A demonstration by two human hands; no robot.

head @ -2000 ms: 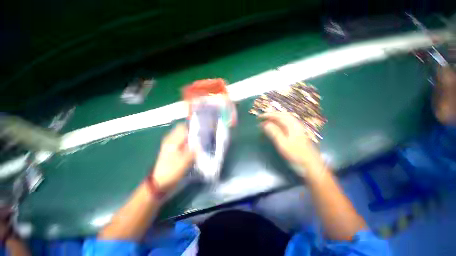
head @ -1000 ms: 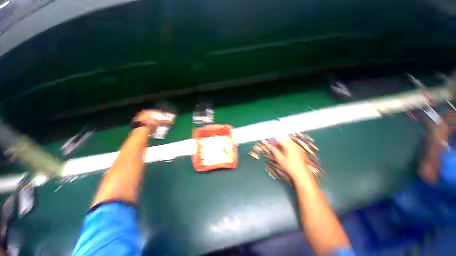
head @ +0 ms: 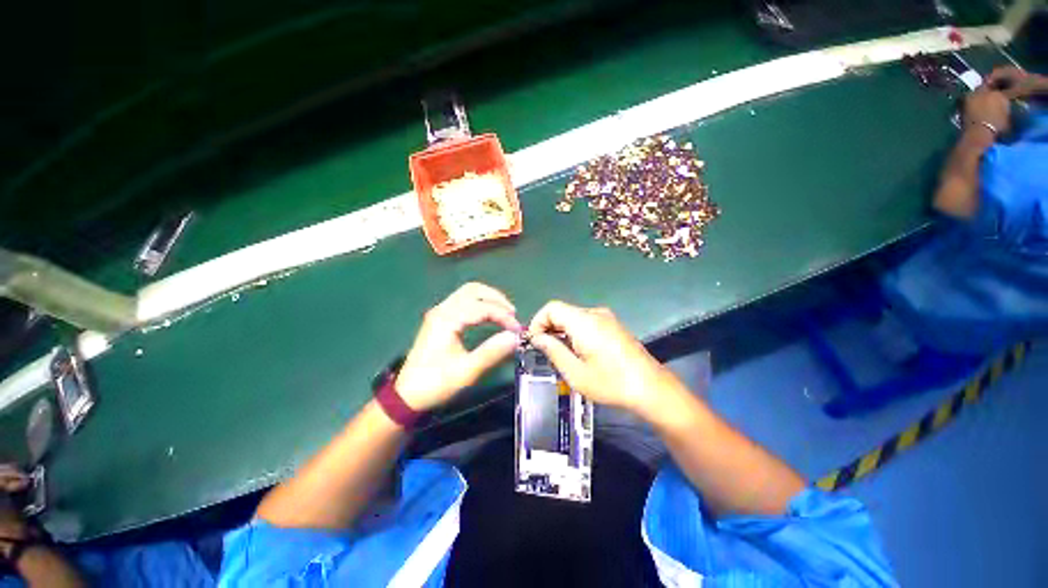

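Note:
A phone unit (head: 555, 431) with a silver edge and dark centre lies below my hands at the bench's near edge. My left hand (head: 465, 350) and my right hand (head: 594, 354) meet at its top end. Their fingertips pinch a tiny dark, pinkish part (head: 525, 335) there. An orange patch shows beside my right thumb. The fingers hide much of the phone's top end. A loose pile of small dark and gold parts (head: 646, 195) lies on the green bench.
An orange-red bin (head: 514, 221) holds cream-white pieces. Behind it, a phone unit (head: 445, 117) lies on the belt beyond the white strip (head: 282, 252). More units lie at left (head: 164, 242). Other workers' hands and blue sleeves show at right (head: 986, 144) and lower left.
My left hand has come back from the belt and my right hand from the pile. Both are now together at a phone unit at the bench's near edge.

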